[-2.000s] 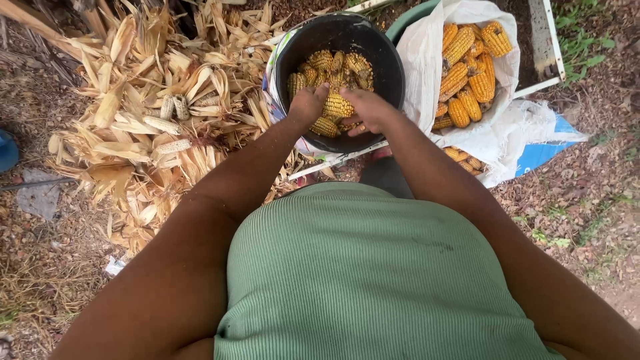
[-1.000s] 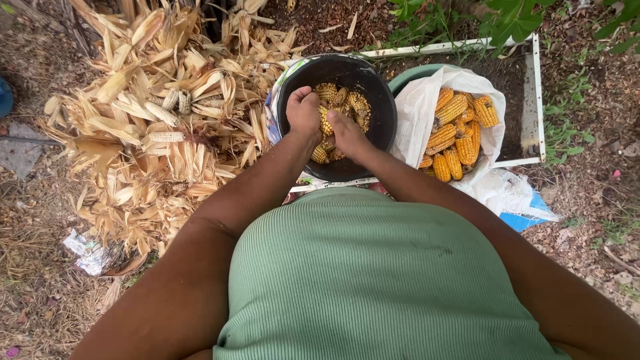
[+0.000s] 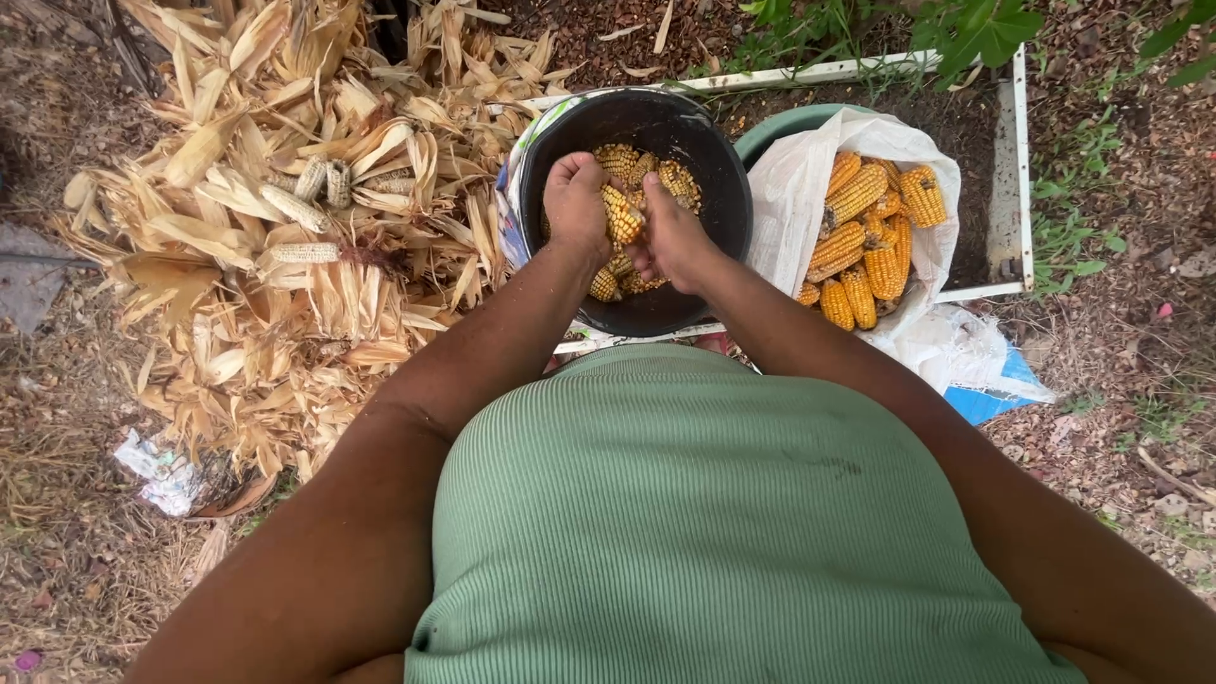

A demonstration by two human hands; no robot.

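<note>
An ear of yellow corn is held between my two hands over a black bucket. My left hand grips its left side, with the fingers curled. On the ear's right side, my right hand has its thumb up and its fingers bent under the ear. Several more ears of corn lie inside the bucket, below and around the hands. The undersides of both hands are hidden.
A white woven sack full of yellow ears stands in a green tub at the right. Dry husks with bare cobs are heaped at the left. A white metal frame surrounds the containers; leaves overhang its top edge.
Both hands have stayed over the bucket. Two seconds ago they were lower on the corn there; since one second ago they have drawn slightly apart, showing more of the held ear.
</note>
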